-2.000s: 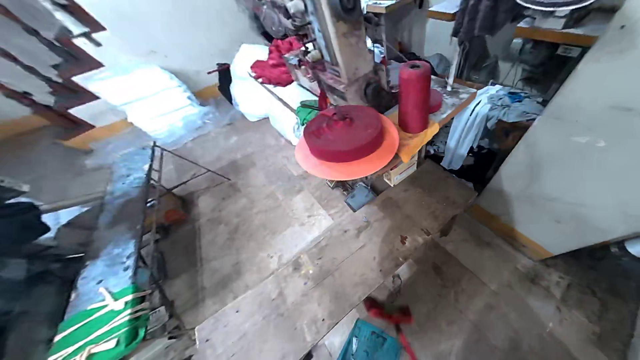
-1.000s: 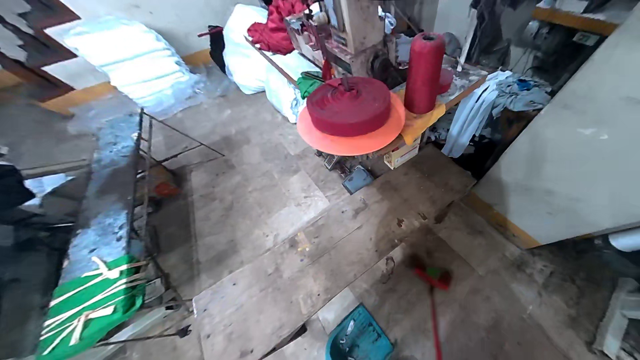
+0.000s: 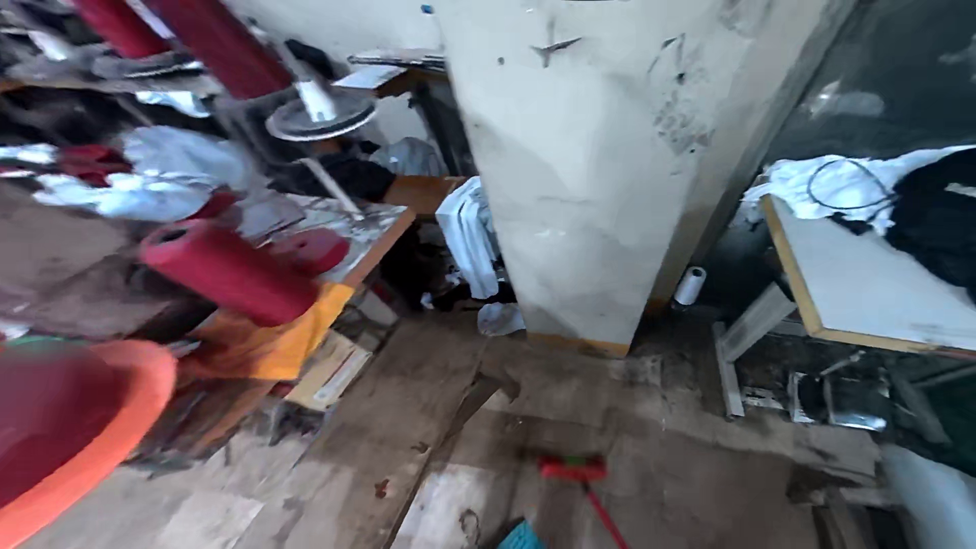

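Neither my left hand nor my right hand is in view, so what they hold cannot be seen. A red broom or brush head with a red handle is on or just above the floor, low and right of centre. Left of it, at the bottom edge, shows a corner of a teal plastic dustpan or tray. At the far left a dark red roll of material lies on an orange round plate. A large red thread cone lies over an orange cloth on the work table.
A pale pillar rises from the floor ahead. To its right a white-topped table bears white and black cloth, and a white thread cone is beside the pillar. Grey cloth hangs at the left table's far side.
The view has swung strongly to the right, bringing in the pillar and right table. The red broom or brush has changed position over the floor; the teal tray shows only a corner now.
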